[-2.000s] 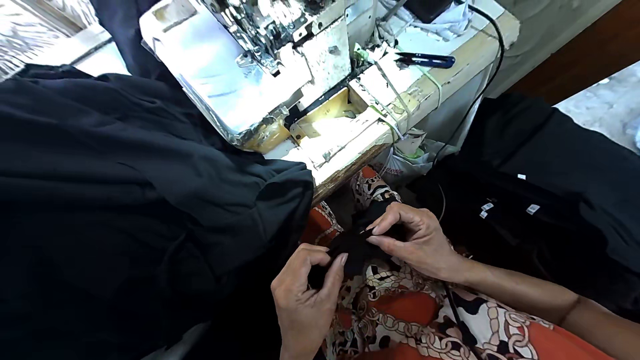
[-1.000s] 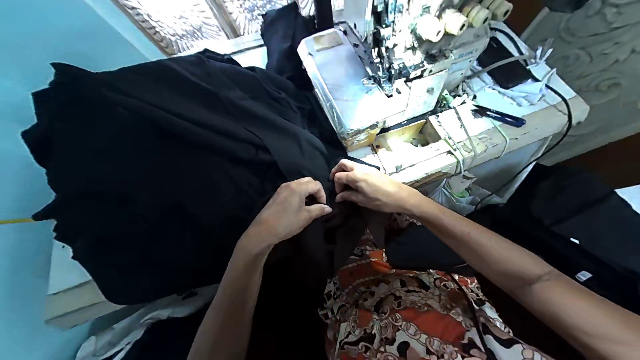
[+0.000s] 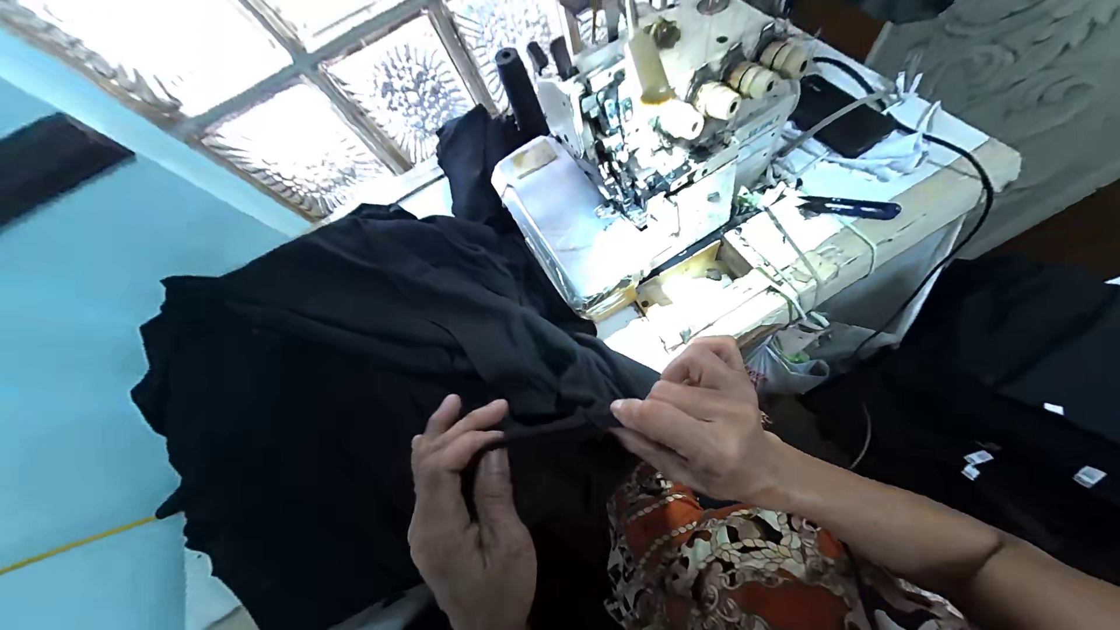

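A large piece of black fabric (image 3: 350, 350) spreads from the table at the left down to my lap. My left hand (image 3: 477, 516) has an edge of it between thumb and fingers. To its right, my right hand (image 3: 709, 424) pinches the same edge, and a short stretch of cloth runs between the two. Just above and behind them stands an overlock sewing machine (image 3: 665, 131) with cream thread cones or knobs; its pale cloth plate (image 3: 569, 223) lies beside the fabric. Some of the black cloth passes behind this plate.
Dark-handled thread snips (image 3: 853, 207) and a black phone-like object (image 3: 840, 114) lie on the worn table (image 3: 945, 188), near a black cable. An open compartment (image 3: 682, 280) is in the table front. More black garments (image 3: 980, 385) with small white tags lie at right. A patterned window (image 3: 306, 131) is behind.
Two seconds ago my hands were over my patterned lap; now both are at the edge of the large black fabric. Since one second ago they have moved further apart. The view has shifted.
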